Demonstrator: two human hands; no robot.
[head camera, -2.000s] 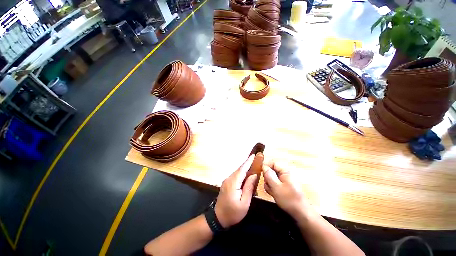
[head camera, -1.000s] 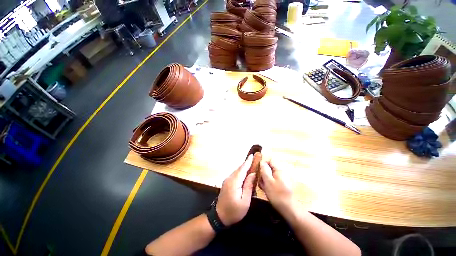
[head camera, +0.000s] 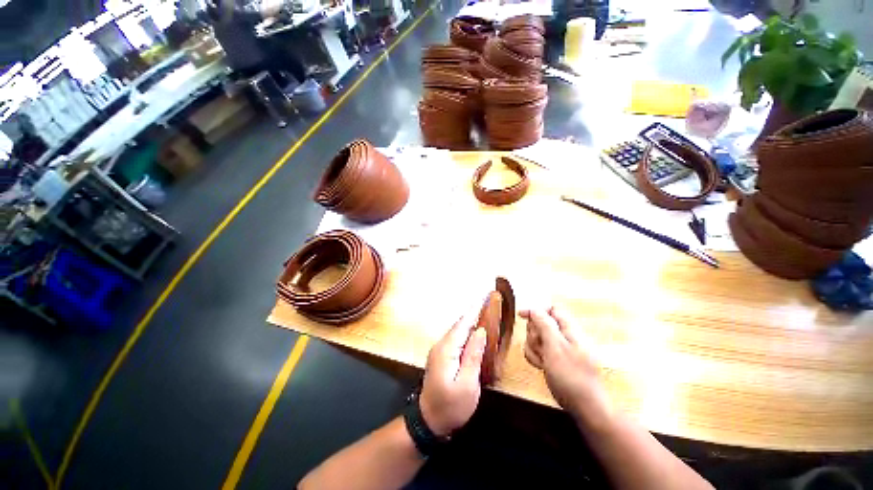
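Observation:
A brown leather strap (head camera: 491, 330), curled into a narrow loop, stands upright at the table's front edge. My left hand (head camera: 454, 373) holds it from the left, with a black watch on the wrist. My right hand (head camera: 558, 352) is just right of the strap, apart from it, with its fingers bent and close together. I cannot tell whether it pinches something small. A slim dark pen-like tool (head camera: 639, 230) lies on the table beyond my right hand.
Nested strap coils (head camera: 335, 278) and a tilted coil (head camera: 369, 182) stand at left. A single curled strap (head camera: 501, 191) lies at centre back. A calculator (head camera: 627, 158), a strap ring (head camera: 678, 199) and a tall strap stack (head camera: 814, 191) are at right. More stacks (head camera: 514, 110) stand behind.
My right hand has come off the strap and moved to the right. The strap's loop has opened a little in my left hand. The view has shifted slightly.

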